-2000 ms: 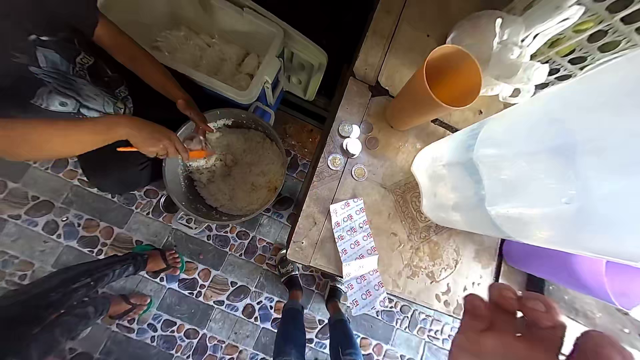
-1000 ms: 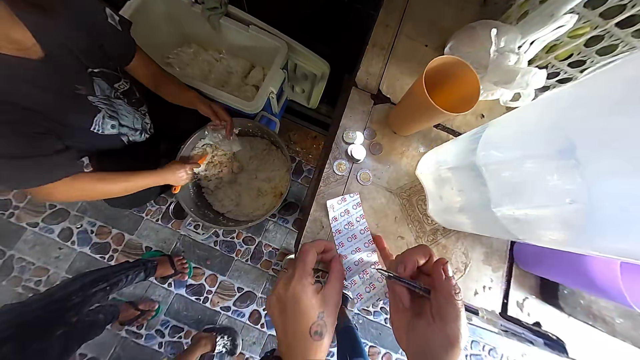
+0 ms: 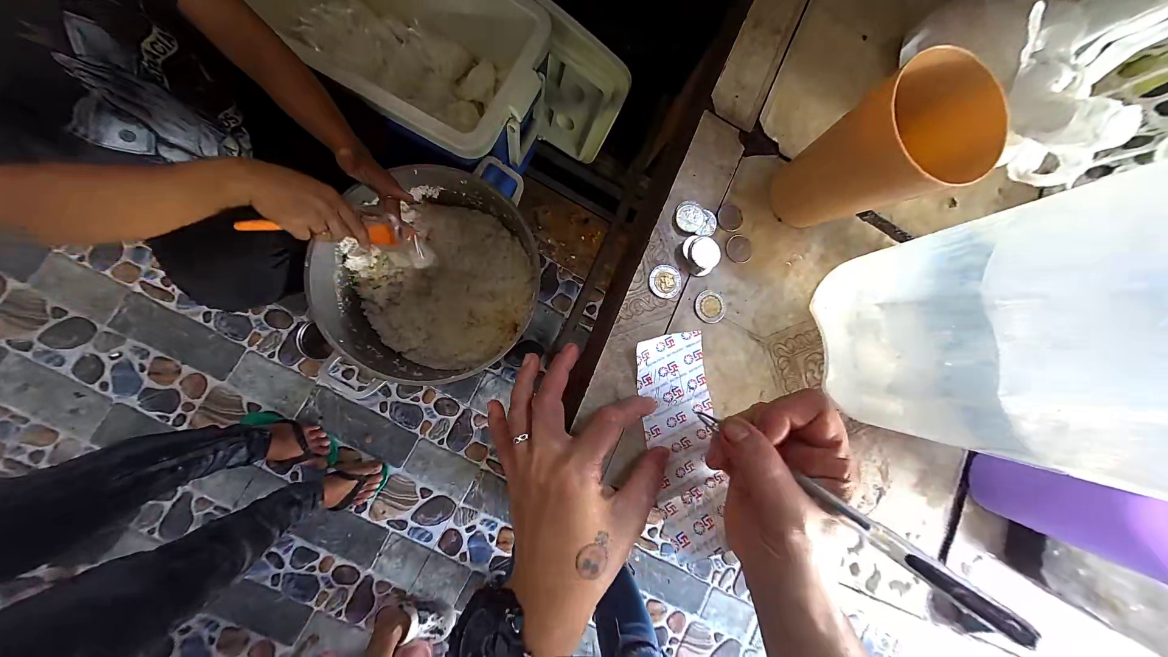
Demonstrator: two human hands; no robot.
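A long strip of printed paper [image 3: 680, 447], patterned with small red and blue marks, lies on the tiled counter top. My left hand [image 3: 579, 484], with a ring and a dark wristband, touches the strip's left side with thumb and forefinger, its other fingers spread. In my right hand [image 3: 785, 474] is a pen [image 3: 899, 547], its tip at the strip's surface. Above the strip are several coins [image 3: 701, 254], some stacked. An orange plastic cup [image 3: 894, 137] stands beyond them.
At left a person's hands [image 3: 301, 205] hold an orange-handled tool and a clear plastic bag over a metal pot [image 3: 438, 283] of whitish food. Behind it stands an open cooler [image 3: 456, 137]. A large translucent container [image 3: 995, 338] and a purple one [image 3: 1068, 502] are at right. Another person's sandaled feet [image 3: 351, 479] are on the floor.
Both my hands have come over the paper strip; two seconds ago one hand showed at the lower right. The pen tip now meets the paper, and my left hand has opened out beside it.
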